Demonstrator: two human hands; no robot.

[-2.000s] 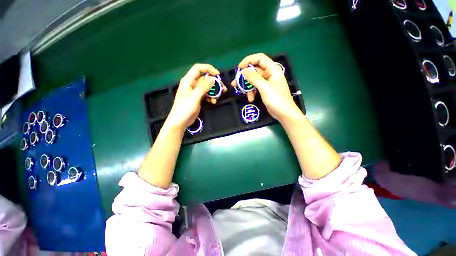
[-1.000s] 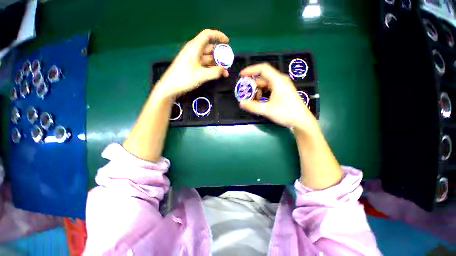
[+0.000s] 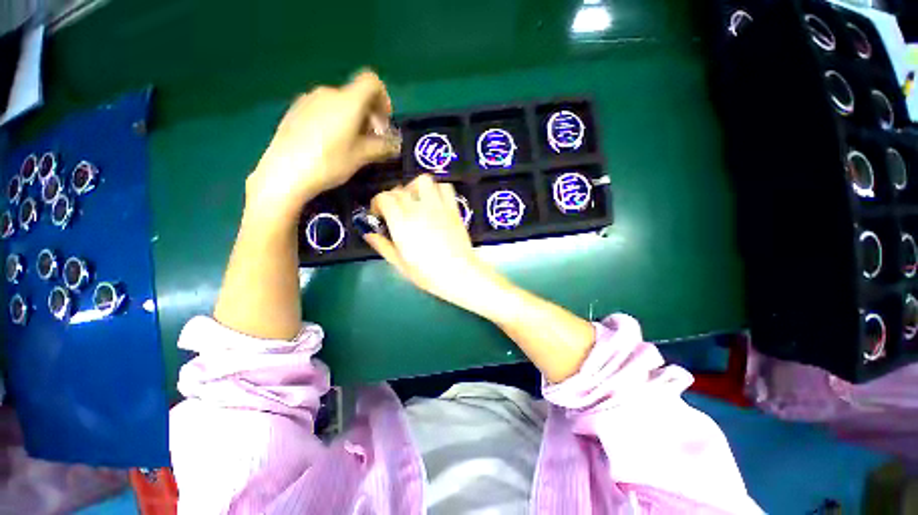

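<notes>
The black compartment tray lies on the green bench and holds several round smartwatches with lit purple-blue displays, such as one in the back row. A dark-faced smartwatch sits in the front left pocket. My right hand is over the front row, its fingers on a dark-faced watch at the second pocket from the left. My left hand is raised above the tray's back left, fingers curled and blurred; a small silvery edge shows at its fingertips, but I cannot tell clearly what it holds.
A blue mat at left bears a loose group of dark-faced watches. Black side trays at right hold rows of watches. A red-orange item shows below the bench at lower left. A light spot reflects on the bench's far side.
My right hand has moved left and its purple-lit watch is no longer in its fingers. My left hand has moved left. More lit watches now show in the tray's middle and right pockets.
</notes>
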